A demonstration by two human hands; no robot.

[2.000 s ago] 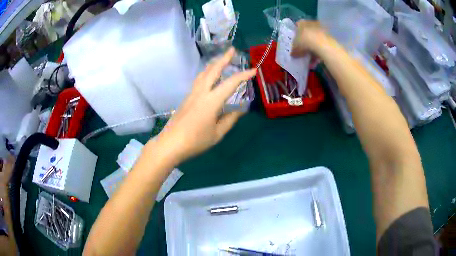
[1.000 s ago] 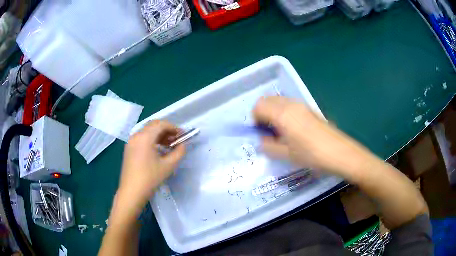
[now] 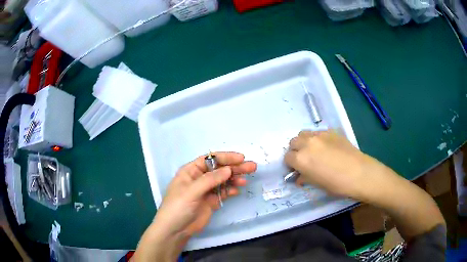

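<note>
A large white parts tray (image 3: 153, 138) lies in front of me on the green bench. My left hand (image 3: 205, 187) is palm up over its front left part and holds a silver metal cylinder part (image 3: 210, 162), thin shaft pointing down. My right hand (image 3: 320, 161) is over the right side of the tray, fingers closed around a small silver cylinder (image 3: 291, 176), mostly hidden. Another silver cylinder (image 3: 313, 107) lies in the tray's back right. A small white label piece (image 3: 273, 193) lies near the front. Blue tweezers (image 3: 364, 93) lie on the bench right of the tray.
White liner sheets (image 3: 125, 91) lie left of the tray. Further left are a white device box (image 3: 47, 117) with a red light, an open clear box of cylinders (image 3: 47, 181) and a red bin (image 3: 43, 66). Frosted containers (image 3: 77, 33) stand at the back left.
The view has shifted. The tweezers now lie on the bench right of the tray. My right hand has moved down over the tray's front right. My left hand has turned palm up.
</note>
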